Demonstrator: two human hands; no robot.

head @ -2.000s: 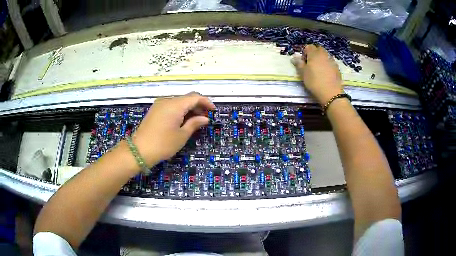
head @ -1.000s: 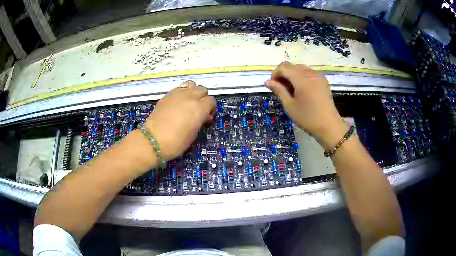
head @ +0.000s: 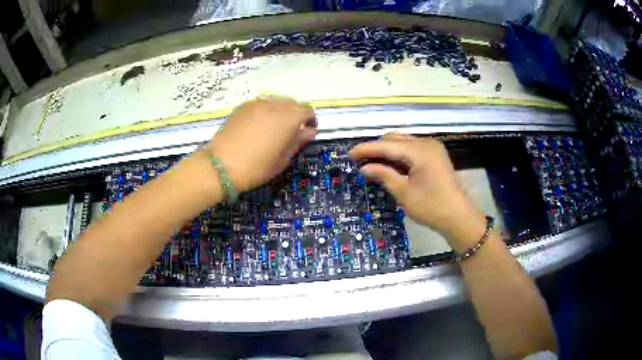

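A dark PCB panel (head: 320, 246) with blue, red and green parts lies between the conveyor rails. My left hand (head: 264, 144) is over the panel's upper edge and the back rail, fingers curled; its fingertips are partly hidden and I cannot tell if they hold anything. My right hand (head: 412, 176) is over the panel's upper right part, thumb and forefinger close together at the board; any small part between them is too small to make out. A heap of small dark cylinders (head: 401, 46) lies on the ledge behind.
Small white components (head: 204, 88) lie on the ledge (head: 296, 79), with a yellow strip (head: 415, 100) along it. A blue bin (head: 536, 60) stands at the ledge's right end, beside stacked panels (head: 612, 105). Another panel (head: 563, 179) is at the right. The front rail (head: 296, 304) runs nearest me.
My right hand has come from the dark heap down to the panel. My left hand has moved up and slightly right, towards the back rail. The panel appears slightly further left.
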